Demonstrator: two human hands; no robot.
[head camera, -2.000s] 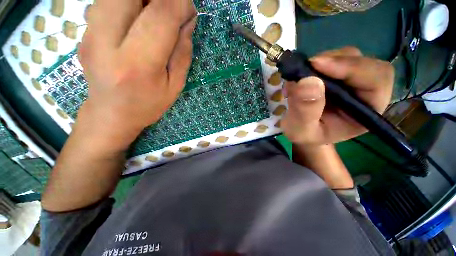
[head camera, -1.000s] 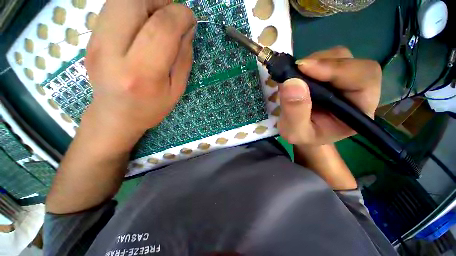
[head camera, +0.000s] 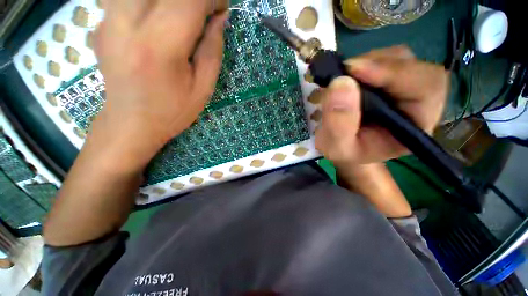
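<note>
My right hand (head camera: 382, 110) is shut on the black handle of a soldering iron (head camera: 405, 130), held like a pen. Its dark tip points up and left over the upper part of a green PCB panel (head camera: 255, 121). My left hand (head camera: 156, 69) lies over the panel's left part, fingers closed, cut off by the top edge. A thin silvery solder wire (head camera: 243, 10) sticks out from its fingers towards the iron tip. Whether tip and wire touch is unclear. The panel sits on a white perforated tray (head camera: 321, 52) with tan holes.
A round yellowish tin (head camera: 370, 13) with silvery contents stands at the top. Dark pliers or cutters (head camera: 461, 55) and a white round-topped object (head camera: 490, 29) are at the upper right, beside black cables. More green panels (head camera: 26, 196) lie at the far left.
The iron first moved left over the panel and its tip now sits slightly higher. The right hand and iron are blurred now. The left hand keeps its hold, shifted slightly up.
</note>
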